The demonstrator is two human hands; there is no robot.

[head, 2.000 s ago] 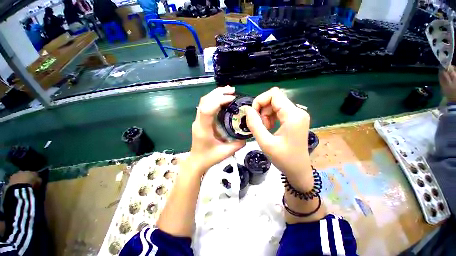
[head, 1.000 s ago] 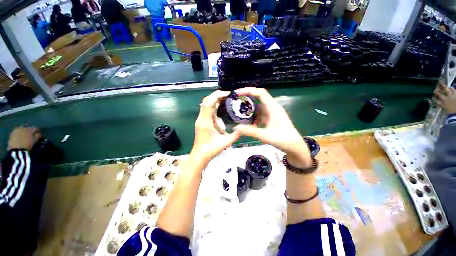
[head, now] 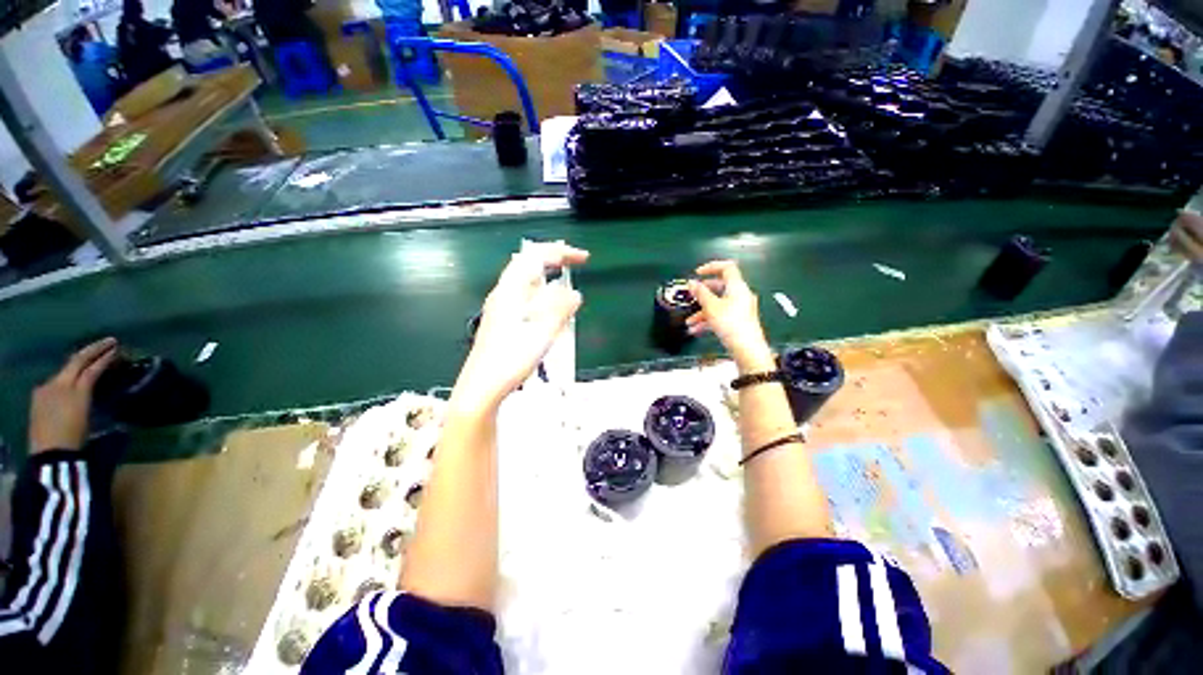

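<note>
My left hand (head: pixel 521 323) is raised over the near edge of the belt and holds a thin white sticker sheet (head: pixel 562 346), seen edge-on. My right hand (head: pixel 728 314) is at the right rim of a black cylindrical housing (head: pixel 674 317) that stands upright on the green belt. Its fingertips reach the rim; whether they grip it is unclear. Two more housings stand touching on the white sheets, one at the left (head: pixel 619 467) and one at the right (head: pixel 679 433). Another housing (head: pixel 810 379) stands behind my right wrist. A dark object is mostly hidden behind my left hand.
A holed tray (head: pixel 347 541) lies at left, partly under my left forearm. Another holed tray (head: pixel 1121 508) lies at right. The green belt (head: pixel 422 310) carries a housing (head: pixel 1015 268) at right. A neighbour's hand (head: pixel 66 396) touches a housing at far left. Black packs (head: pixel 739 152) are heaped beyond.
The housing that both hands held up is now on the belt by my right hand. My hands have moved apart. My left hand has the white sheet, which had lain over the left housing.
</note>
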